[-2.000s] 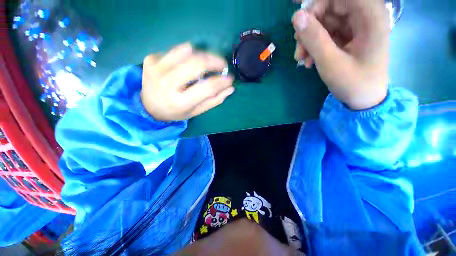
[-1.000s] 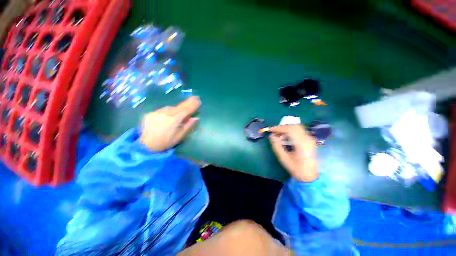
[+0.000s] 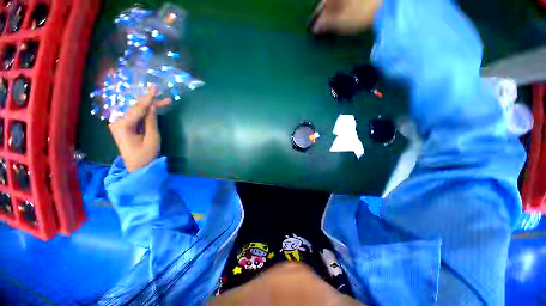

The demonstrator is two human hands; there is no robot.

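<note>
A round unit with a grey face and a small orange tab (image 3: 304, 137) lies on the green mat in front of me. A white wipe (image 3: 346, 136) lies flat to its right. Another black disc (image 3: 382, 130) lies right of the wipe, and two black units (image 3: 343, 86) lie side by side behind it. My left hand (image 3: 141, 128) is at the near edge of the pile of blue-and-white film tabs (image 3: 146, 75); whether it holds a tab is unclear. My right hand (image 3: 344, 17) is blurred at the top edge, its fingertips partly cut off.
A red compartment tray (image 3: 55, 119) with dark round units stands at the left. Part of another red tray (image 3: 534, 149) shows at the far right. White waste and clear film (image 3: 519, 116) lie partly behind my right sleeve. The mat's near edge runs in front of my body.
My left hand has moved left to the film tabs. My right hand has left the grey-faced unit and reached forward to the top of the picture. The view has shifted.
</note>
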